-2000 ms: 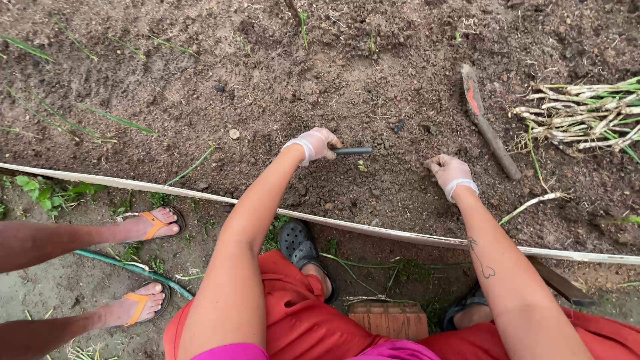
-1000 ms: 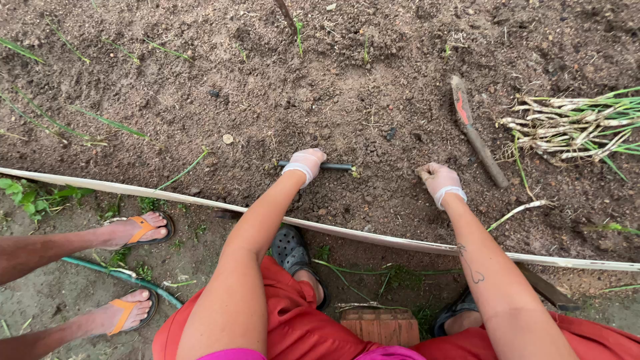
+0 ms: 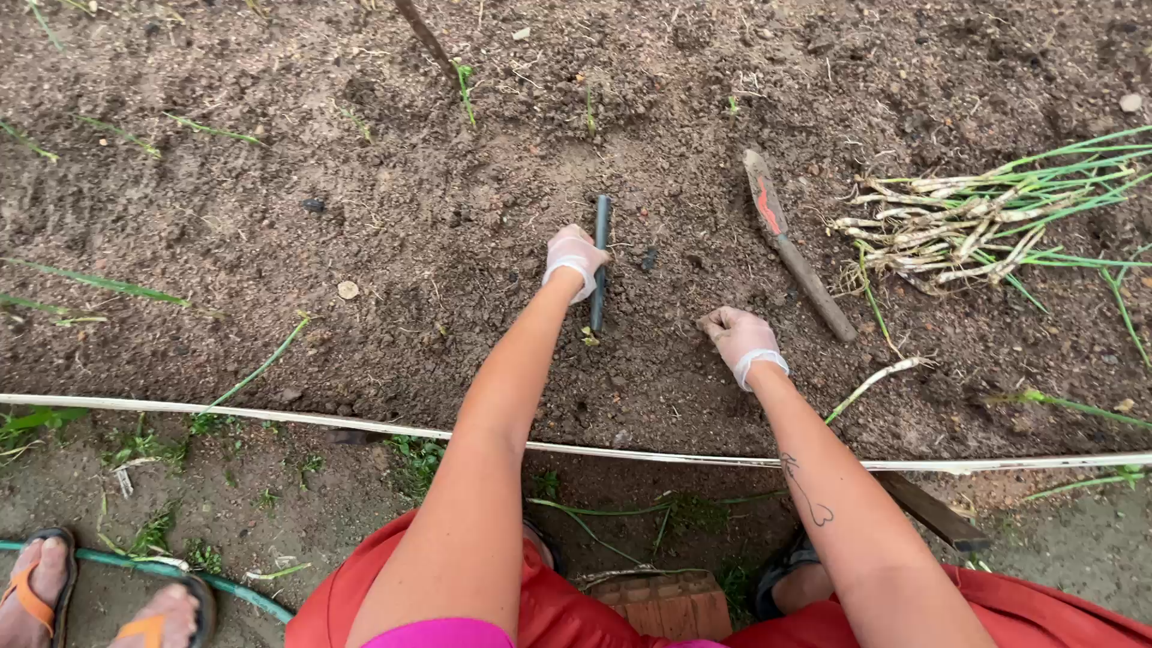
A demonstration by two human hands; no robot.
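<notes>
My left hand [image 3: 578, 259], in a thin translucent glove, grips a short dark rod or tube [image 3: 599, 301] that lies nearly upright in the view, over the soil of the bed. To its right, my gloved right hand [image 3: 740, 340] rests low at the soil with fingertips drawn together; whether anything is between them cannot be made out. Beyond the right hand lies a soil-covered hand tool [image 3: 804, 274] with a flat blade and a red mark. Further right is a pile of green onion seedlings [image 3: 967, 220] with pale roots. One loose seedling [image 3: 875, 382] lies nearer the edging.
A pale edging strip [image 3: 297, 417] borders the bed. Thin green shoots stand or lean in the soil at left and top, beside a stick [image 3: 426, 38]. Below are a brick [image 3: 670, 607], a green hose [image 3: 238, 592] and another person's sandalled feet [image 3: 40, 580].
The dark rod in my left hand has turned from lying crosswise to nearly upright in the view. My right hand remains near the soil, left of the hand tool.
</notes>
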